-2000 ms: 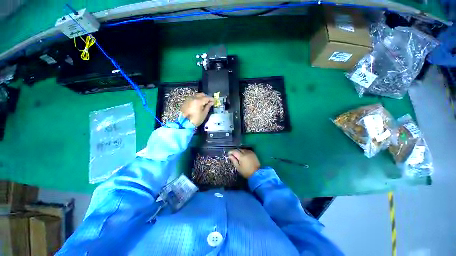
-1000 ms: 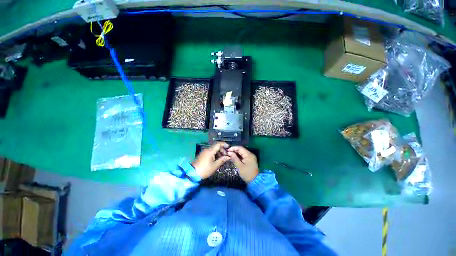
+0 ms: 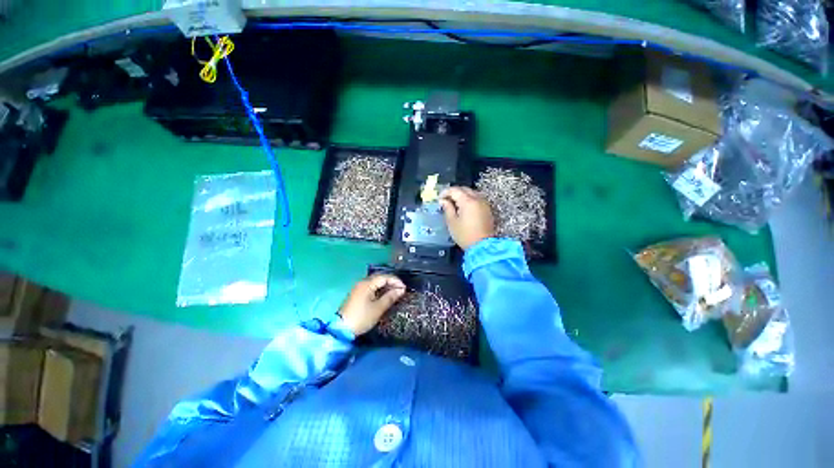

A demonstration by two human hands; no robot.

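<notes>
A long black fixture (image 3: pixel 439 155) lies between two side trays, with a silver metal block (image 3: pixel 428 228) near its close end and a small yellow piece (image 3: pixel 430 189) in its middle. My right hand (image 3: pixel 468 216) is at the fixture, fingertips beside the yellow piece. My left hand (image 3: pixel 370 302) is over the left edge of the front tray (image 3: pixel 475 347), fingertips together. The tray holds a dark reddish heap of tiny metal parts (image 3: pixel 428 322). Whether either hand holds a tiny part is too small to tell.
The left tray (image 3: pixel 316 206) and right tray (image 3: pixel 551 210) hold paler heaps. A labelled clear bag (image 3: pixel 227 239) lies left. Bags of parts (image 3: pixel 688 274), a clear bag (image 3: pixel 745 178) and a cardboard box (image 3: pixel 663 119) are right. A black case (image 3: pixel 247 101) and blue cord (image 3: pixel 265 146) are upper left.
My hands were together over the front tray one second ago. My right hand has moved forward to the fixture. My left hand has moved slightly left. The whole view has shifted a little.
</notes>
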